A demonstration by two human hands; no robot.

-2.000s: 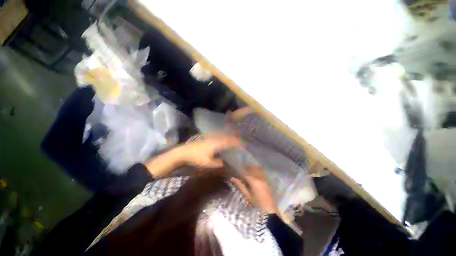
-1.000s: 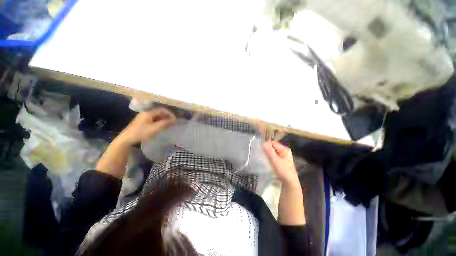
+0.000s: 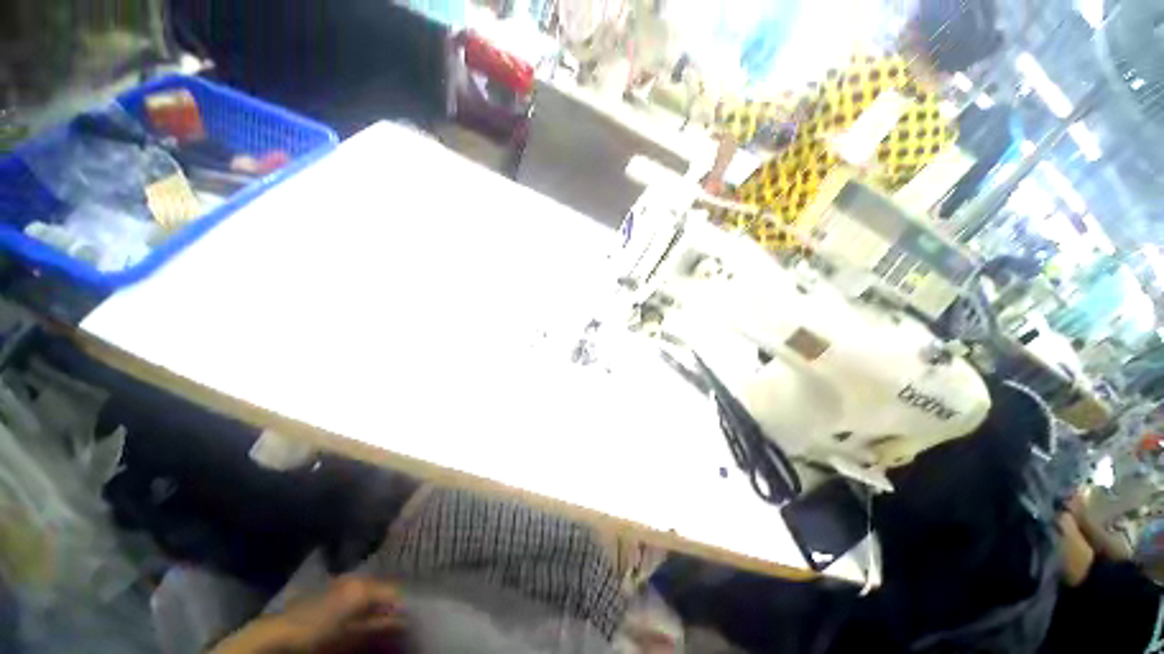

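The thin, see-through white strip (image 3: 466,621) lies over my checked lap at the bottom edge, blurred and partly cut off. My left hand (image 3: 342,611) is at the bottom left, at the strip's left end, with its fingers closed on it. My right hand (image 3: 654,629) is a small blurred patch at the bottom edge, near the strip's right side; most of it is cut off, so its grip cannot be told. The cream sewing machine (image 3: 830,364) marked "brother" stands on the white table (image 3: 370,319).
Black-handled shears (image 3: 753,447) and a flat black rectangle (image 3: 830,520) lie by the machine. A blue basket (image 3: 300,138) with bags is at the table's left corner. Pale offcuts (image 3: 51,511) are below left. A person in yellow patterned clothing (image 3: 830,134) is behind; another person's hand (image 3: 1082,539) is right.
The view has tipped up, bringing the basket and whole machine into sight. My hands and the strip now sit at the bottom edge, the right hand mostly cut off.
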